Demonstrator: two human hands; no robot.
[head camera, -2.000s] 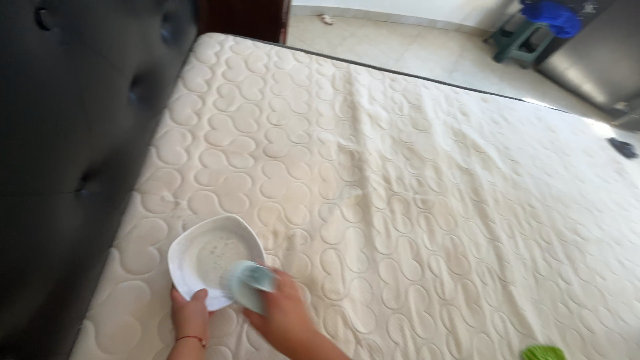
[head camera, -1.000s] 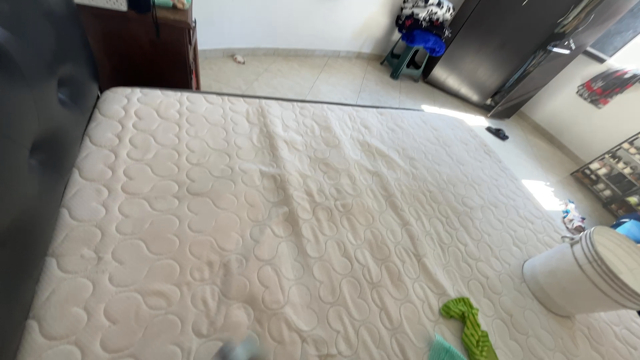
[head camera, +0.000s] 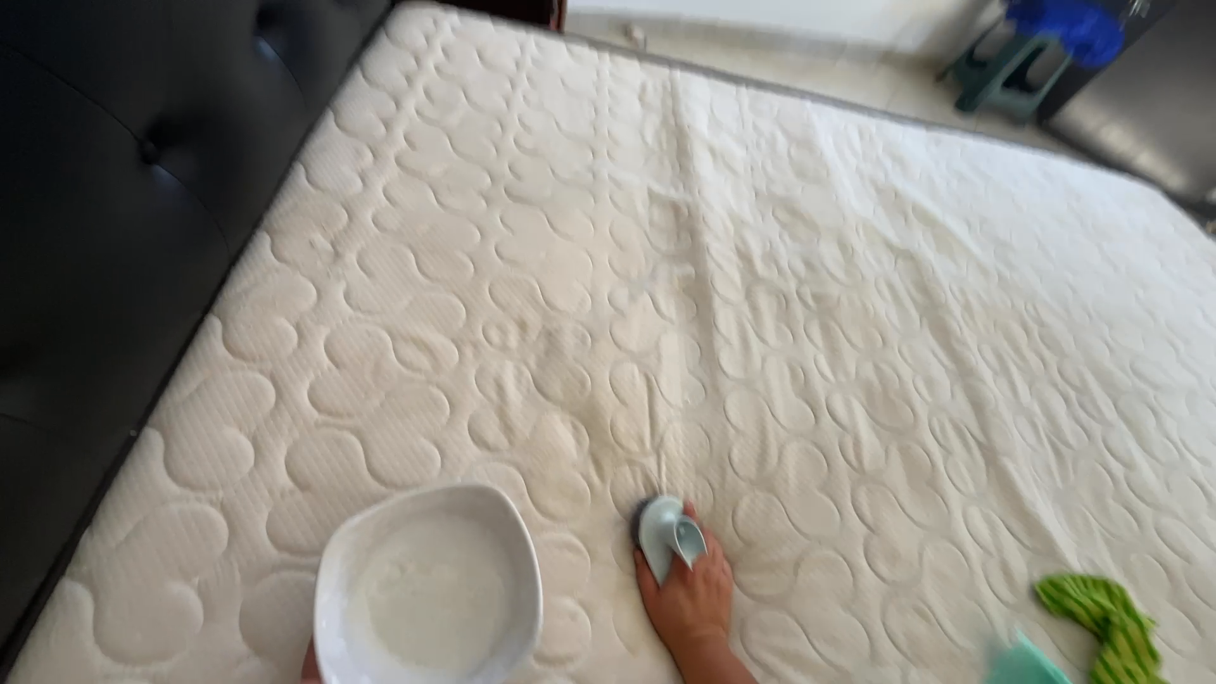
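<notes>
A quilted white mattress (head camera: 788, 380) fills most of the view. At the lower left, my left hand (head camera: 311, 665) holds a white square bowl (head camera: 427, 584) by its left side; only a bit of the fingers shows. The bowl has whitish liquid in it. My right hand (head camera: 692, 598) grips a light-blue scrub brush (head camera: 663, 532) by its looped handle, its dark bristles against the mattress, to the right of the bowl. Faint yellowish stains lie around the brush.
A green striped cloth (head camera: 1107, 627) and a turquoise item (head camera: 1024, 662) lie on the mattress at the lower right. A black tufted headboard (head camera: 114, 228) borders the left side. Beyond the far edge stands a green plastic stool (head camera: 1012, 76) with something blue on it.
Two seconds ago the brush was over the bowl's edge; now it is on the mattress to the bowl's right. The view has swung right and back.
</notes>
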